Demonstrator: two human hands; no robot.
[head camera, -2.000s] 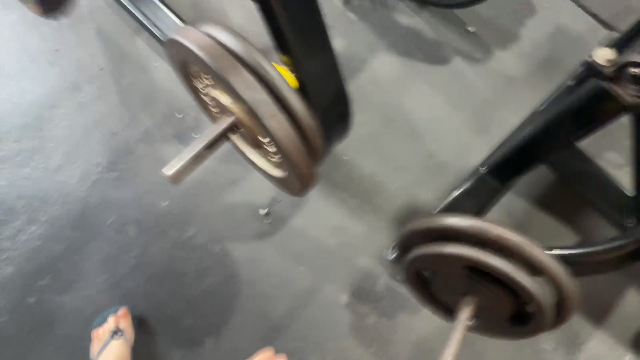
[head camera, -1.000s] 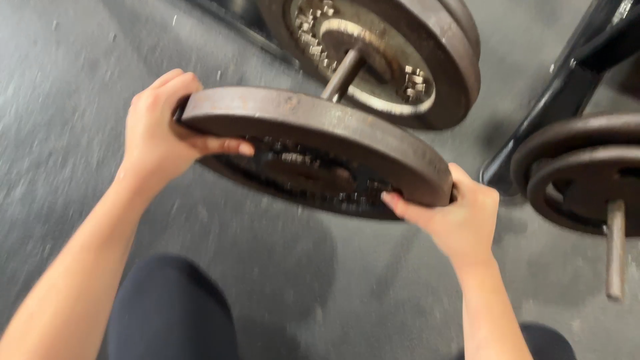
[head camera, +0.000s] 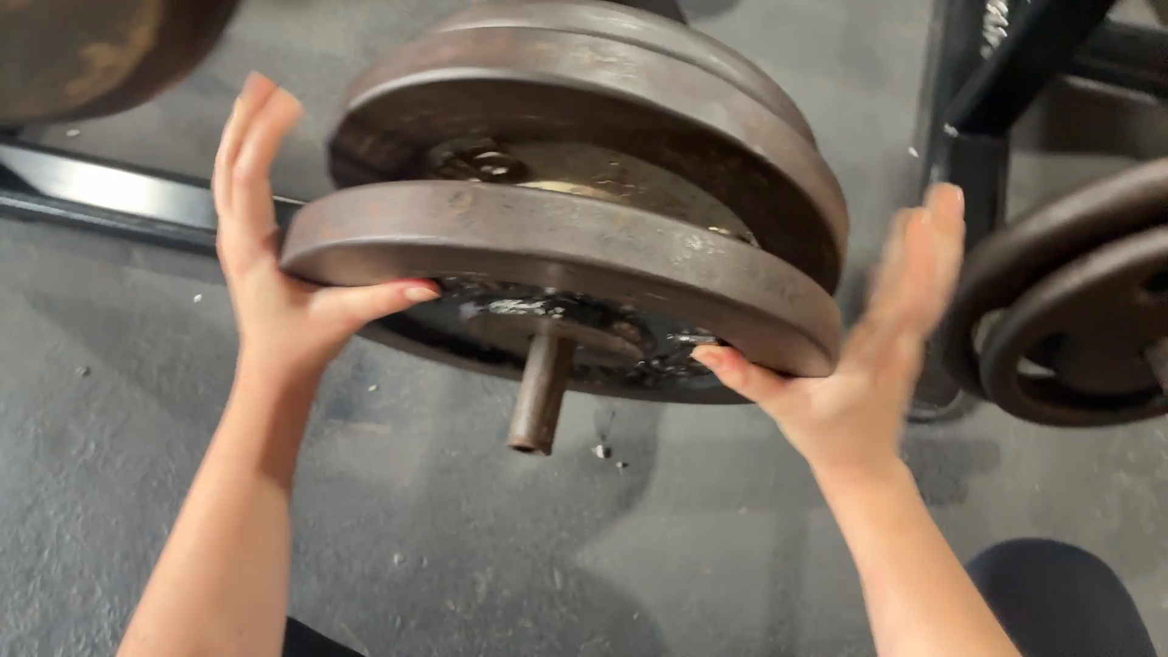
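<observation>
A dark iron weight plate sits on a metal peg whose end sticks out through its centre hole. At the plate's left edge is my left hand, thumb across the outer face and fingers raised off the rim. My right hand is at the right edge, its thumb on the face and its fingers spread away, slightly blurred. Behind this plate, more iron plates stand on the same peg, with a gap between them and the front one.
On the right, further plates hang beside a black steel frame. A black and silver frame rail crosses at left, below another rusty plate. Dark rubber flooring with small debris lies below. My knee shows at lower right.
One second ago both hands gripped the plate in front of the peg; now the peg passes through it and the fingers have come off the rim. Two seconds ago neither hand was in view.
</observation>
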